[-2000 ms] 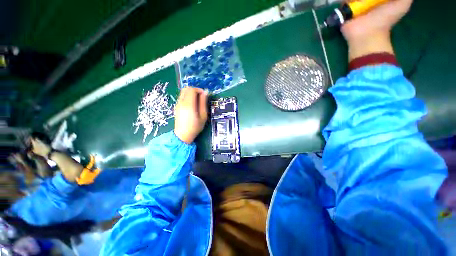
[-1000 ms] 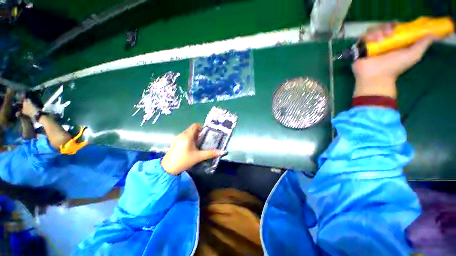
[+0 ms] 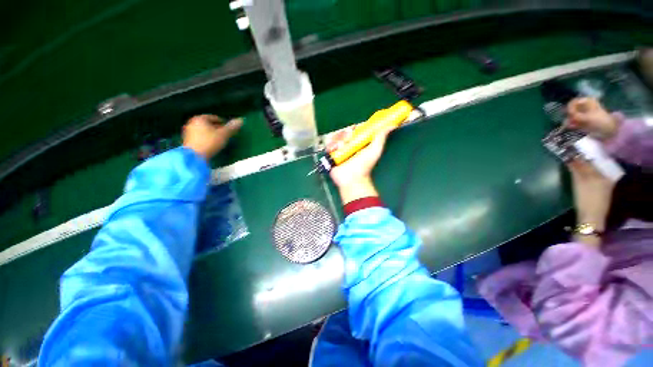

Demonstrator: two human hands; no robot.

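Note:
My left hand (image 3: 208,136) is over the green strip beyond the white rail, thumb and fingers apart, with nothing seen in it. Its underside is hidden. My right hand (image 3: 360,159) holds the yellow-orange electric screwdriver (image 3: 374,132) near the rail, its dark tip pointing left and down. A dark phone unit (image 3: 149,147) lies on the strip left of my left hand, blurred. The round silver-grey screw tray (image 3: 304,231) lies on the green mat below the screwdriver tip. The clear bag with blue parts (image 3: 223,218) is partly hidden by my left sleeve.
A pale slanted post (image 3: 288,86) stands between my hands at the rail (image 3: 487,94). More dark units lie on the strip, one (image 3: 399,82) beyond the screwdriver. At right, a neighbour in a pink smock handles a unit (image 3: 563,143) at the bench.
The view has swung right. My left hand has let go of the phone unit it held and reached over the rail. The held unit is no longer seen in it. My right hand still holds the screwdriver.

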